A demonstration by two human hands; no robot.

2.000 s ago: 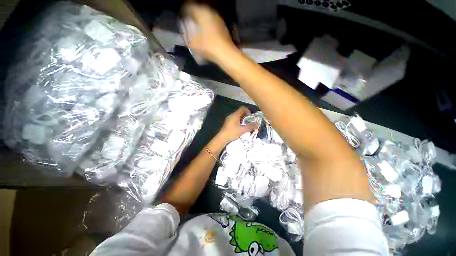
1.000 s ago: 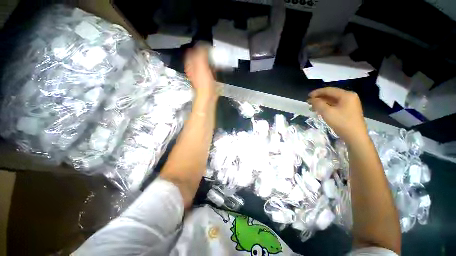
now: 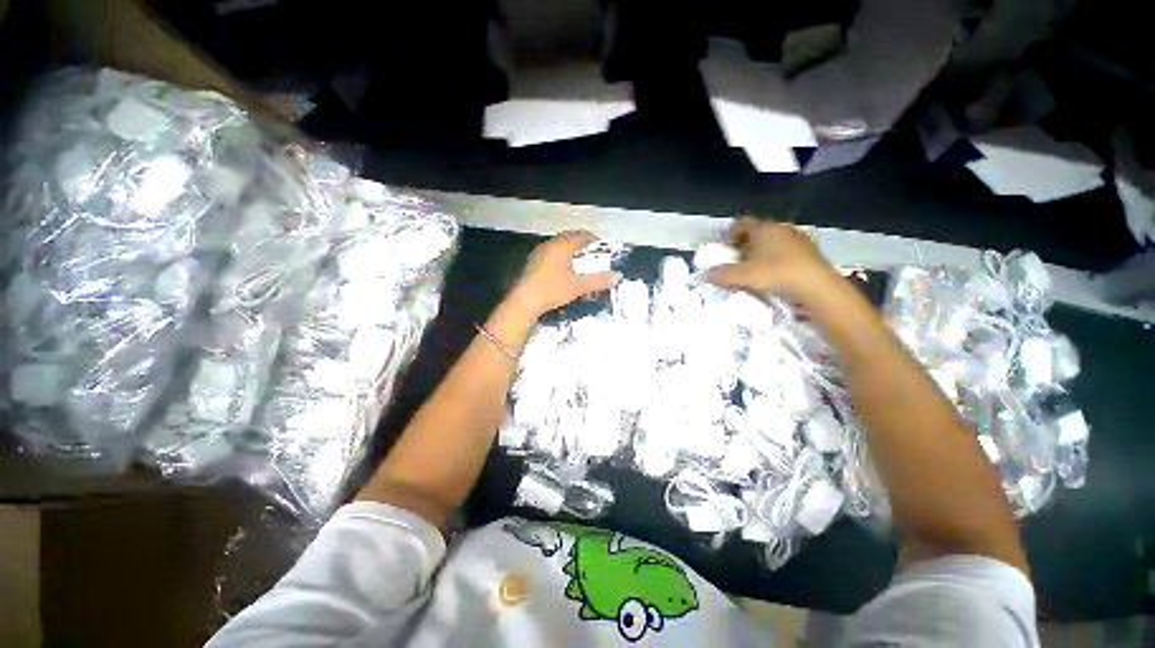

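Note:
A heap of bagged white cable accessories (image 3: 659, 380) lies on the dark green worktop in front of me. My left hand (image 3: 566, 272) is at the heap's far left edge, its fingers around a bagged white accessory (image 3: 600, 257). My right hand (image 3: 775, 260) is at the far edge of the heap, thumb and fingers at a white piece (image 3: 716, 257); glare hides whether it grips it. More bagged accessories (image 3: 1001, 367) lie to the right, partly behind my right forearm.
A large clear bulk bag (image 3: 165, 279) full of white pieces stands at left, above a brown carton (image 3: 114, 570). A pale conveyor rail (image 3: 507, 213) runs beyond the heap. Open white boxes (image 3: 557, 119) stand on the black belt (image 3: 418, 158).
My left hand has come back from over the belt to the heap and holds a piece. My right hand has moved left along the heap's far edge. The boxes on the belt have shifted.

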